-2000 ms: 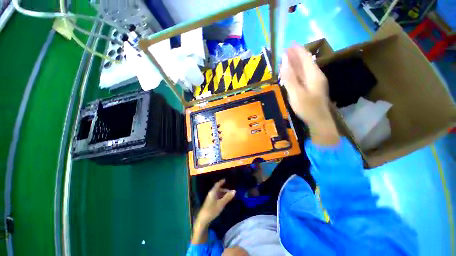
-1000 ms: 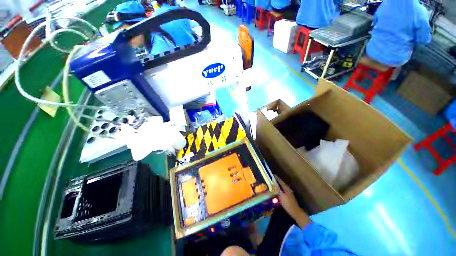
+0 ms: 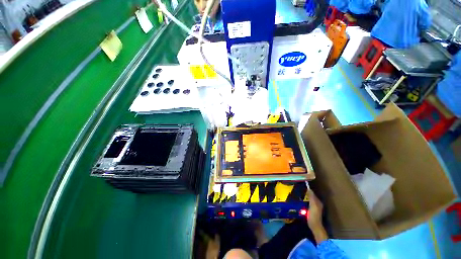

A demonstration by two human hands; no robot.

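Note:
The orange fixture (image 3: 263, 152) lies on the machine bed with its thin tan lid frame (image 3: 263, 178) shut over it. A dark recessed border shows around the orange plate. The machine head (image 3: 249, 55) stands just behind it, with white cloth (image 3: 247, 106) around its tip. My right hand (image 3: 315, 215) is at the right end of the blue front panel (image 3: 263, 212), beside a red-lit button; its fingertips are partly hidden. My left hand (image 3: 213, 248) is low and dark below the panel's left end, cut off by the bottom edge.
A stack of black frames (image 3: 151, 152) stands on the green bench (image 3: 121, 217) to the left. A white perforated tray (image 3: 164, 91) lies behind it. An open cardboard box (image 3: 419, 172) is at the right. Workers in blue (image 3: 404, 23) and red stools are at the back right.
The lid frame, upright at first, is down over the fixture. The fixture has moved back toward the head, uncovering hazard stripes in front. My right hand has gone from the lid to the panel's right end.

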